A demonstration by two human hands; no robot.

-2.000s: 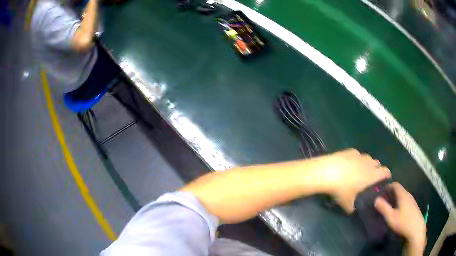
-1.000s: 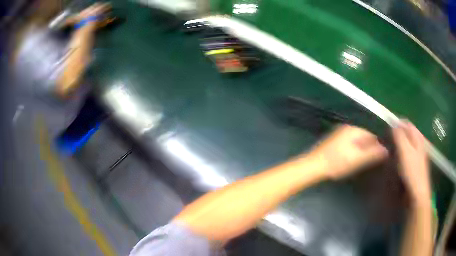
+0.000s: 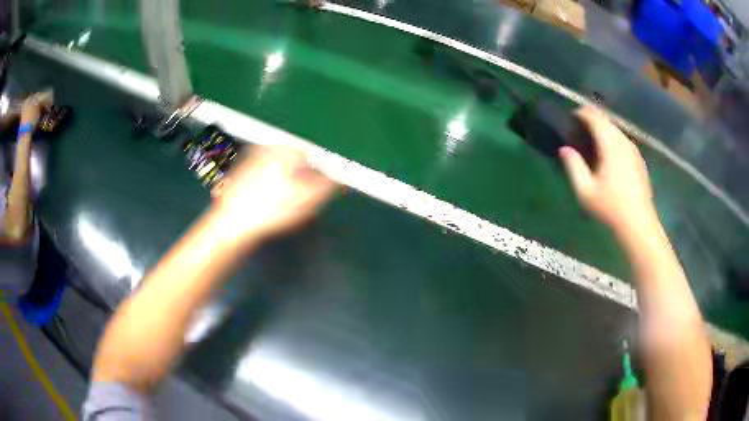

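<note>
A black block that looks like a closed power strip (image 3: 538, 127) is over the brighter green conveyor belt, tilted, with dark cord trailing to its upper left. My right hand (image 3: 612, 160) grips its right end between thumb and fingers. My left hand (image 3: 279, 189) is blurred above the bench by the white rail, its fingers partly hidden; I cannot tell whether it holds anything. An open power strip base (image 3: 209, 154) with wires and brass-coloured parts lies just beyond it. A squeeze bottle (image 3: 628, 403) with a green nozzle is at the bottom right, beside my right forearm.
The scuffed white rail (image 3: 460, 220) runs between the dark bench (image 3: 394, 329) and the conveyor belt (image 3: 369, 107). A grey post (image 3: 164, 49) stands at the rail. Another worker's arm (image 3: 20, 177) is at the far left. Blue bins (image 3: 677, 33) are at the top right.
The view has swung right. My right hand has moved across the rail with the black strip, which now shows over the belt. My left hand has come apart from it, towards the open base.
</note>
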